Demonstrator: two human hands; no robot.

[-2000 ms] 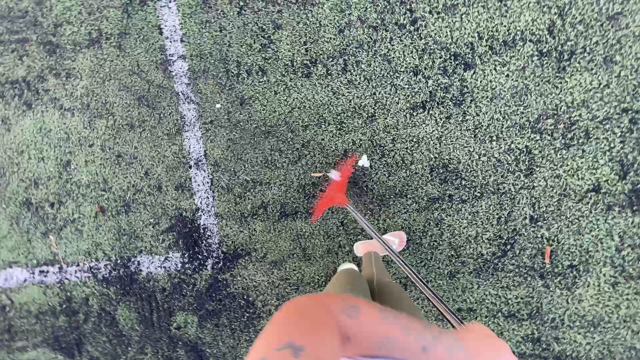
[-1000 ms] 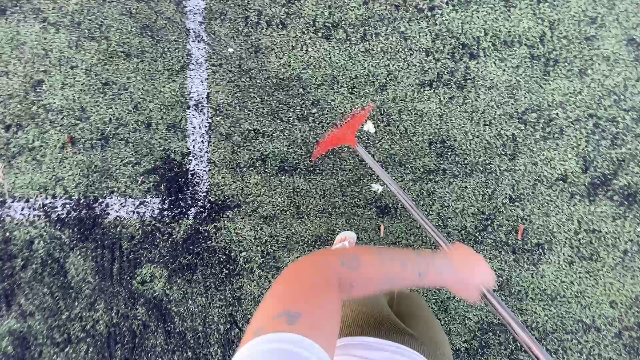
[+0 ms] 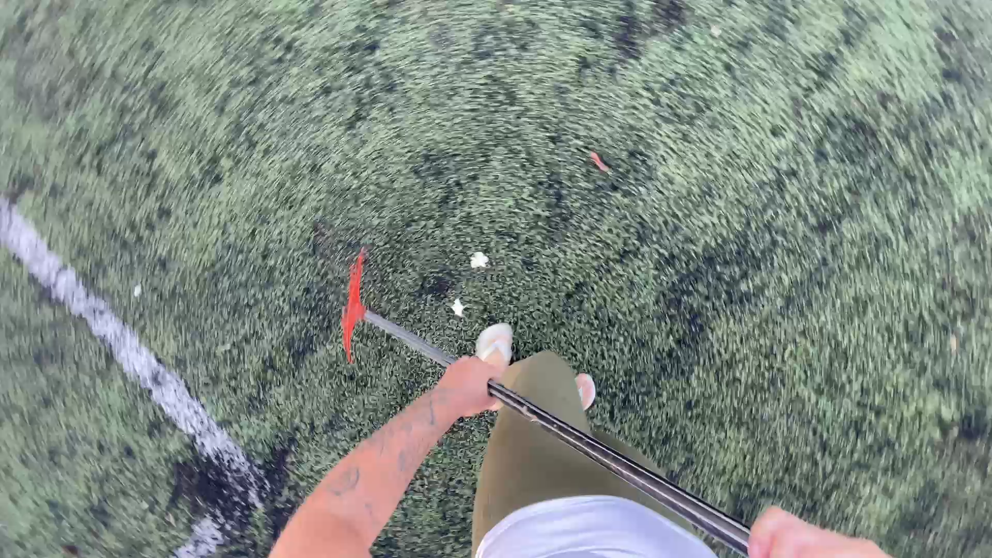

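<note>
A rake with a red head (image 3: 354, 305) and a long metal pole (image 3: 612, 459) slants across the view, its head at centre left over green artificial turf. My left hand (image 3: 467, 387) is closed around the middle part of the pole, in front of my leg. At the lower right, my right hand (image 3: 802, 536) grips the pole's upper end, partly cut off by the frame edge. Two small white flowers or scraps (image 3: 479, 260) lie on the turf, right of the red head and just ahead of my foot in a light sandal (image 3: 495, 342).
A worn white painted line (image 3: 159, 380) runs diagonally on the left, with a dark patch near its lower end. A reddish scrap (image 3: 598, 161) lies farther ahead, and a tiny white bit (image 3: 138, 291) lies beside the line.
The rake's red head has swung to the left, away from the white scraps. My left hand has moved down the pole toward the head, and my right hand has come into view. The view has turned.
</note>
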